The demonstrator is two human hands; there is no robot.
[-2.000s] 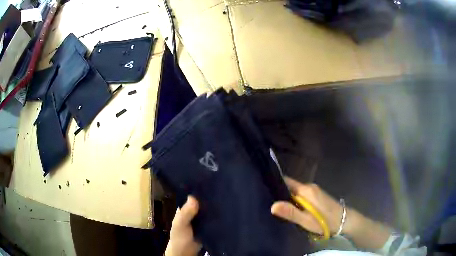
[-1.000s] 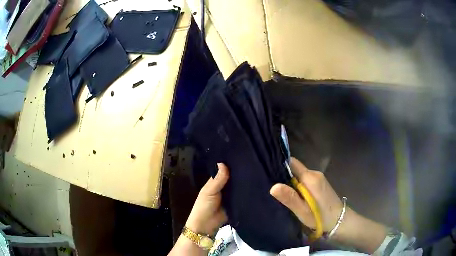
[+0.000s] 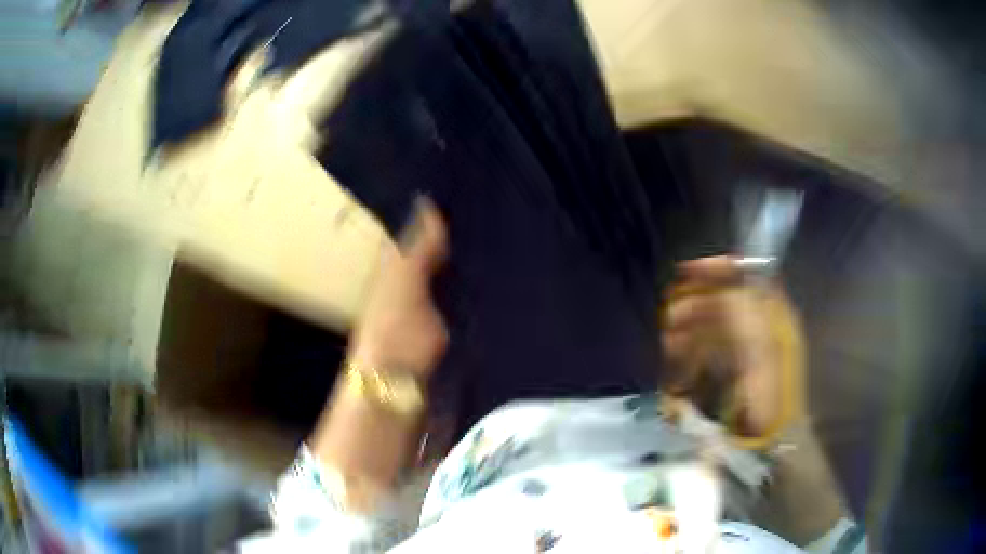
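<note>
The frame is strongly blurred. A fanned bundle of black fabric pouches (image 3: 519, 238) stands upright over my lap, its upper end in front of the cardboard table. My left hand (image 3: 405, 292) grips the bundle's left side, thumb on the near face. My right hand (image 3: 741, 346) is at the right of the bundle, around the yellow handles of the scissors (image 3: 781, 368). The silver blades point up, apart from the fabric. Whether my right fingers touch the bundle is too blurred to tell.
Tan cardboard (image 3: 270, 206) covers the table at left, with a dark pile of pouches (image 3: 200, 65) at its upper left. More cardboard (image 3: 735, 65) lies at the upper right. Dark space lies below the table edge. My white floral top (image 3: 562, 465) fills the bottom middle.
The view has shifted and blurred. The bundle and my left hand appear higher in the picture. The scissors have moved right, away from the bundle's edge, with their blades now pointing up.
</note>
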